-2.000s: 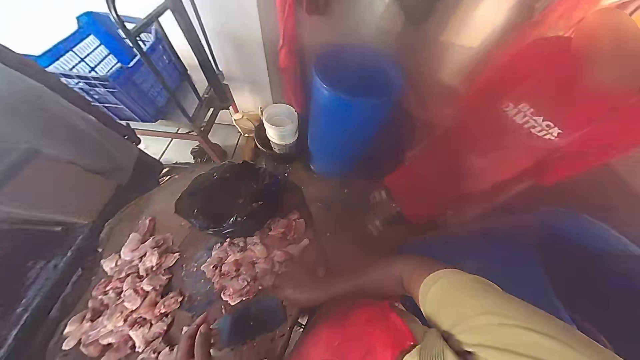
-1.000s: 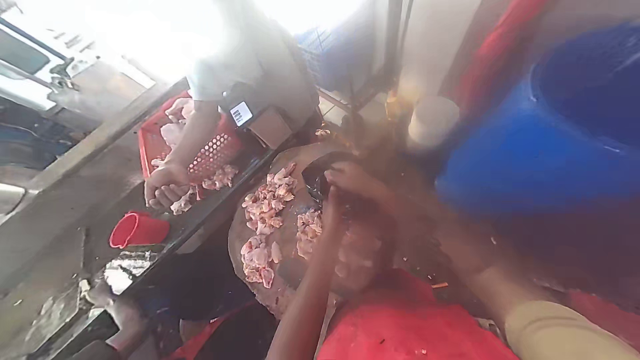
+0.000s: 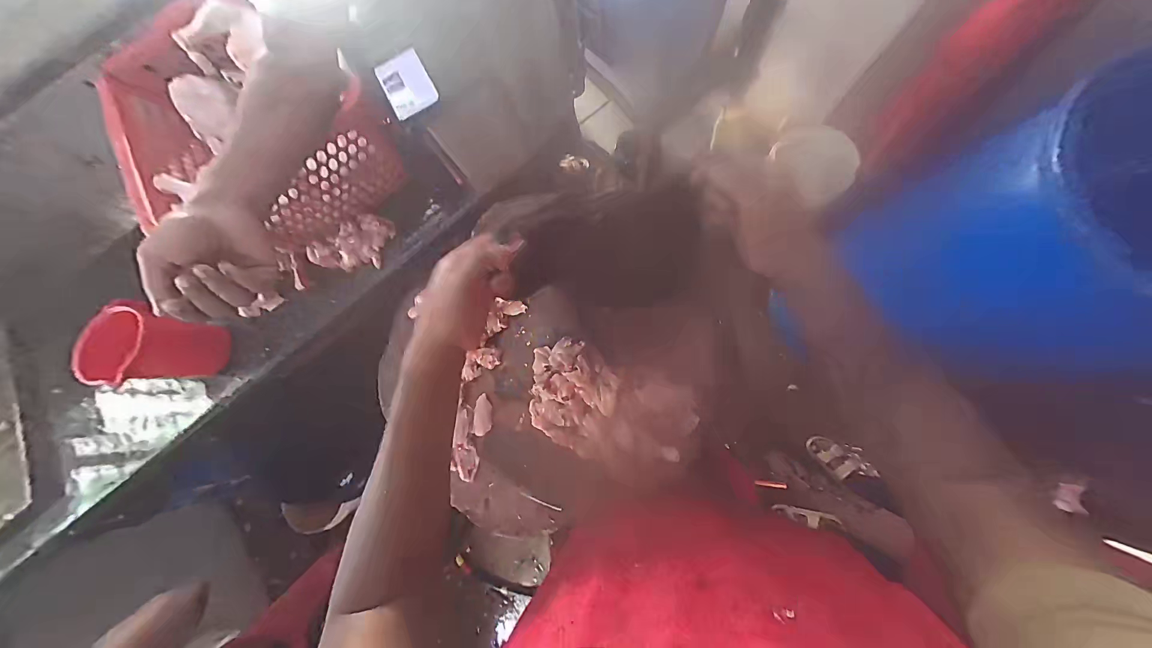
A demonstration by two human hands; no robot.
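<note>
A black plastic bag (image 3: 621, 238) is stretched between my two hands, over the far part of a round chopping block (image 3: 513, 468). My left hand (image 3: 472, 279) grips its left edge. My right hand (image 3: 733, 202), blurred, is at its right edge with the fingers closed on it. Below the bag lies a heap of raw chicken pieces (image 3: 576, 391), partly blurred on its right side. More chicken pieces (image 3: 477, 414) lie along the block's left side, partly hidden by my left forearm.
A red perforated crate (image 3: 121, 144) of chicken stands on the counter at left, with another person's hand (image 3: 211, 261) before it. Nearer is a red plastic mug (image 3: 153, 346). A blue barrel (image 3: 954, 252) is at right, a white bucket (image 3: 814, 162) beyond the block.
Two seconds ago the bag lay bunched on the block; now it is spread between my hands. The view has swung left, bringing in the counter and the other person.
</note>
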